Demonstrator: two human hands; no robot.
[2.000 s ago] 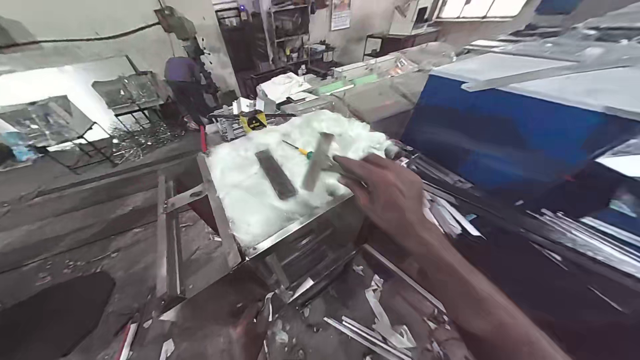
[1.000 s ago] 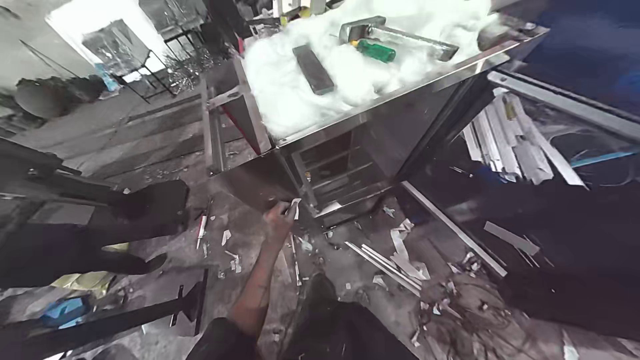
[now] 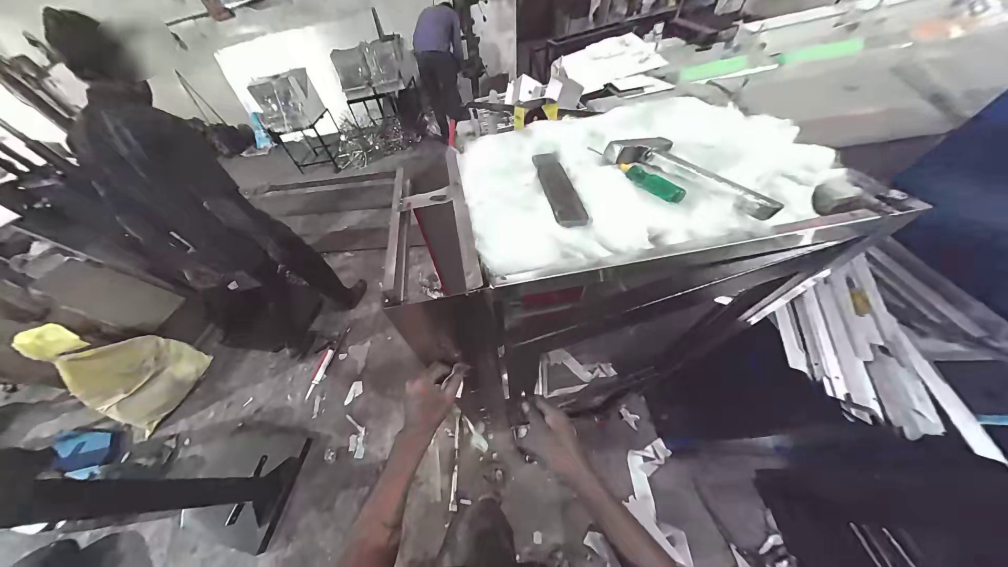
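Note:
My left hand (image 3: pixel 431 398) is at the lower side of a metal cabinet frame (image 3: pixel 449 323), its fingers closed around a small pale piece too blurred to name. My right hand (image 3: pixel 547 429) is just right of it, low by the frame's front edge, fingers partly curled; whether it holds anything is unclear. Above them, white fibre wool (image 3: pixel 630 228) fills the cabinet top. On the wool lie a dark flat metal bar (image 3: pixel 561 190), a green-handled screwdriver (image 3: pixel 654 183) and a long metal tool with a wide head (image 3: pixel 717 179), perhaps a hammer.
A person in dark clothes (image 3: pixel 165 173) stands at the left; another person (image 3: pixel 438 59) bends at the back. A yellow sack (image 3: pixel 130 374) and a black metal stand (image 3: pixel 157 498) are at lower left. Metal strips (image 3: pixel 874 346) lean at the right. Scraps litter the floor (image 3: pixel 331 425).
My right hand, over the wool two seconds ago, is now low by the cabinet frame. My left hand was there alone one second ago. The view has turned and moved.

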